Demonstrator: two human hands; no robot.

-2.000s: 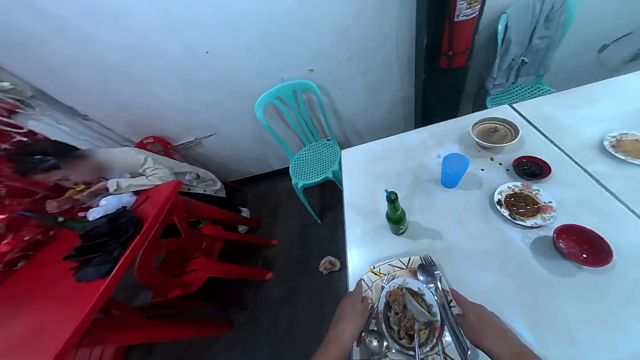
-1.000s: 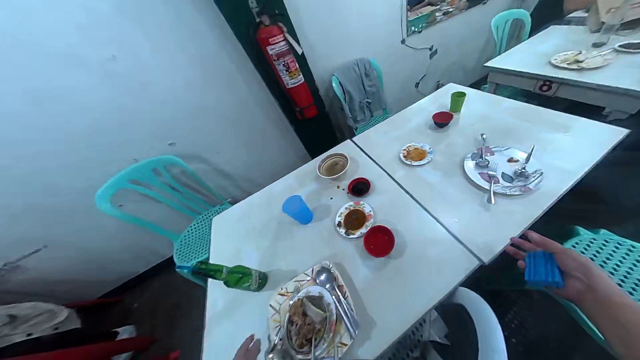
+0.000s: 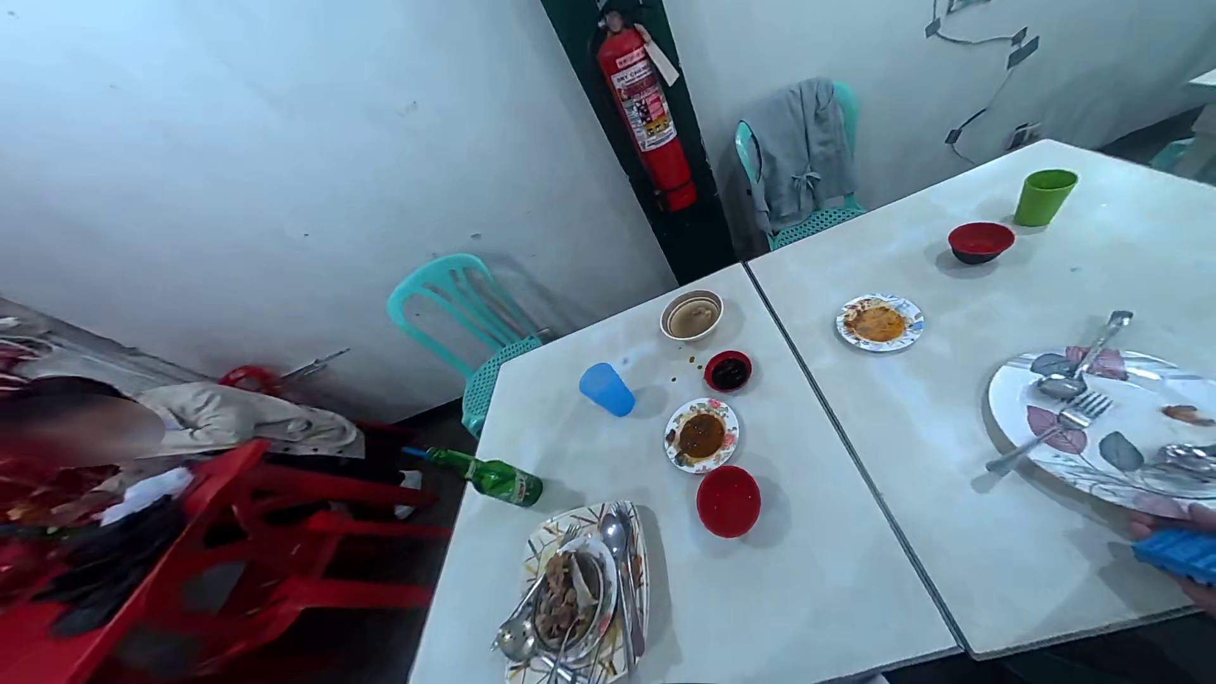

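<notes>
At the right edge my right hand (image 3: 1183, 532) holds a folded blue cloth (image 3: 1178, 554) by the near rim of a large leaf-patterned plate (image 3: 1064, 456), which bears spoons, a fork and a food scrap. My left hand is out of view. Stacked plates (image 3: 638, 541) with food scraps, bones, spoons and forks lie at the near left of the white table. Beside them stands a green glass bottle (image 3: 508, 483). Farther in are a blue cup (image 3: 608, 389), a red bowl (image 3: 729, 501), a sauce-stained plate (image 3: 702, 435), a small bowl of dark sauce (image 3: 729, 371) and a beige bowl (image 3: 692, 315).
Two white tables meet at a seam. On the right one are a stained plate (image 3: 880, 323), a red-and-black bowl (image 3: 980, 243) and a green cup (image 3: 1045, 198). Teal chairs (image 3: 465, 304) stand by the wall. A person (image 3: 218, 418) sits at a red table on the left.
Both hands were at the stacked plates two seconds ago. The right hand moved off with the blue cloth and is now by the large plate. The left hand has gone out of view.
</notes>
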